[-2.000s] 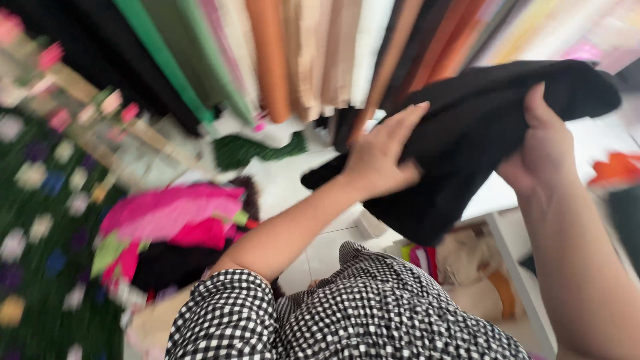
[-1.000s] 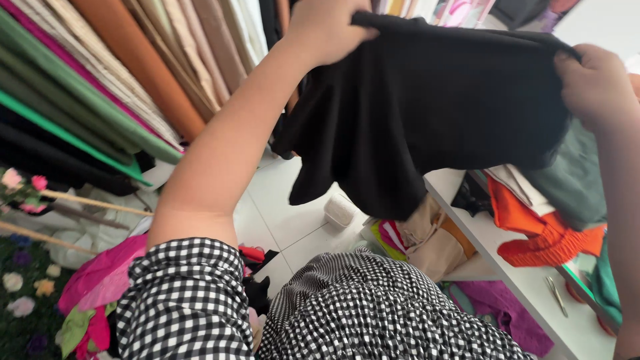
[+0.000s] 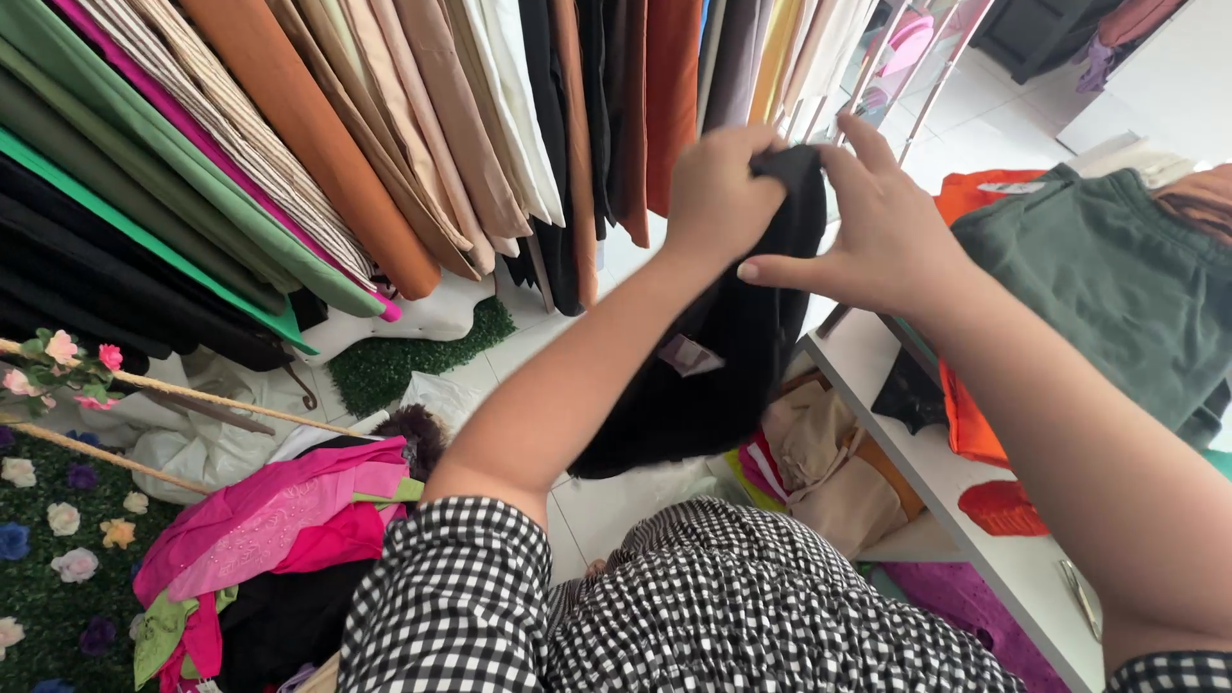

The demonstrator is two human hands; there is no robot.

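Observation:
A black cloth garment (image 3: pixel 731 356) hangs in front of me from my left hand (image 3: pixel 727 192), whose fingers are closed on its upper edge. A small pale tag or label (image 3: pixel 690 355) shows on the fabric. My right hand (image 3: pixel 866 221) is at the garment's right side, thumb and fingers spread apart around its edge; whether the fingertips touch the cloth is hard to tell. Dark green garment (image 3: pixel 1088 279) with a gathered waistband lies to the right, beyond my right forearm, over orange clothing (image 3: pixel 972 423).
Hanging fabrics (image 3: pixel 318 144) in many colours line the far side. A white table (image 3: pixel 895 462) at right bears metal tweezers or scissors (image 3: pixel 1080 599); folded beige cloth (image 3: pixel 818 462) sits beneath. Pink garments (image 3: pixel 279 520) are heaped at lower left, near a rope (image 3: pixel 173 390) with artificial flowers.
One second ago both hands held the black garment stretched wide between them. My hands have come close together, the garment hangs narrower and lower, and my right hand's fingers have spread.

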